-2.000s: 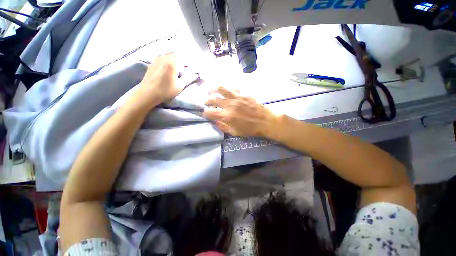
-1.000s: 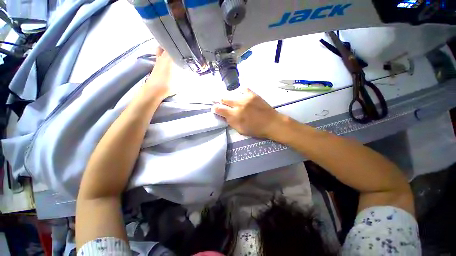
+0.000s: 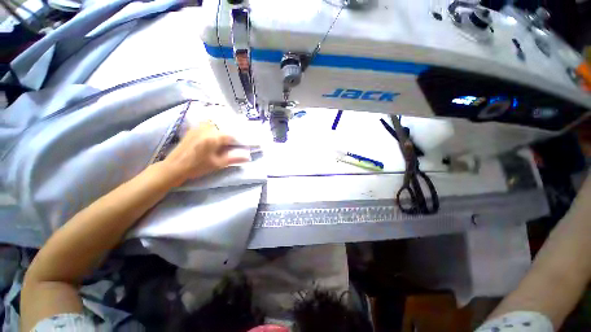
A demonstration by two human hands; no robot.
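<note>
The light grey-blue cloth (image 3: 71, 139) is heaped left of the needle, with a dark overlocked edge and one corner hanging over the table's front edge. My left hand (image 3: 197, 152) lies on it, fingers bent around a pale fold, in front and left of the presser foot (image 3: 254, 115). Glare washes out the cloth at the fingertips. My right forearm reaches in at the right edge; my right hand is out of the picture.
The white sewing machine head (image 3: 363, 71) stands over the bed, with a lit black panel at right. Thread snips (image 3: 363, 161) and shears (image 3: 415, 172) lie right of the needle. A measuring scale (image 3: 324, 216) runs along the front edge.
My right hand has left the cloth and gone out at the right. My left hand stays on the cloth, now turned more to the right. The view has shifted, showing more machine head.
</note>
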